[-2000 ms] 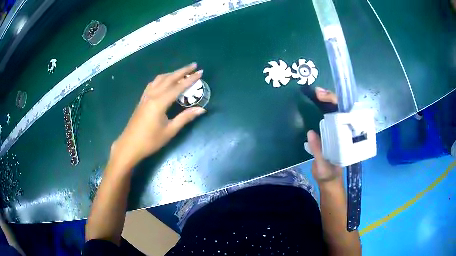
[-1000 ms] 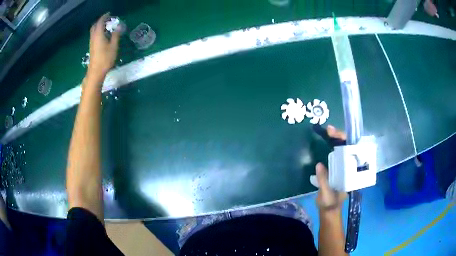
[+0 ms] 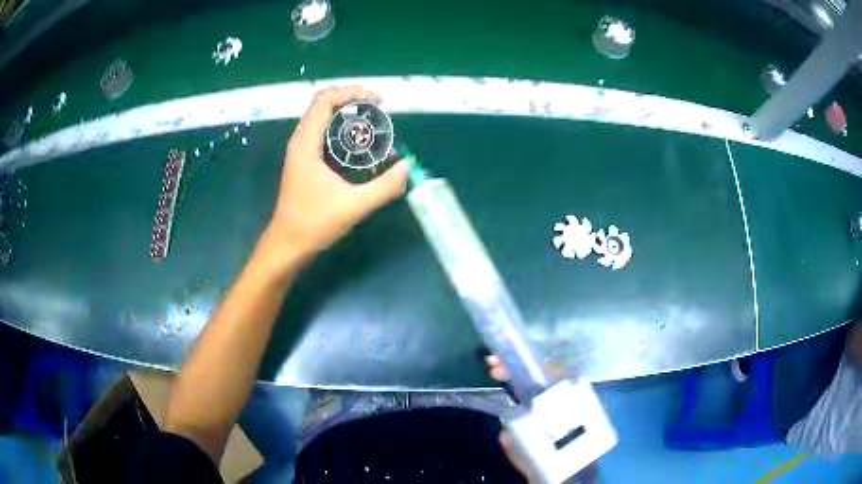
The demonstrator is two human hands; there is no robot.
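My left hand (image 3: 326, 180) holds a round clear fan housing (image 3: 360, 136) with spokes and a copper-coloured centre, fingers around its rim. My right hand (image 3: 515, 454), partly hidden behind the white block, holds the dispensing gun (image 3: 563, 430) at the lower right. Its clear barrel (image 3: 473, 265) slants up to the left, and the green needle tip (image 3: 410, 161) is beside the housing, near my left thumb. Two white fan wheels lie side by side on the bench, one plain (image 3: 573, 236) and one with a dark ring (image 3: 613, 247).
A coil strip (image 3: 167, 205) lies at left. Beyond the worn white strip (image 3: 491, 95), the belt carries several housings, one at upper right (image 3: 614, 37), and a white wheel (image 3: 227, 50). A grey bar (image 3: 803, 80) crosses the upper right. A cardboard box (image 3: 151, 392) is below the edge.
My left hand has come back from the belt and now holds an open housing over the bench. The gun has swung left and its needle now points at the housing.
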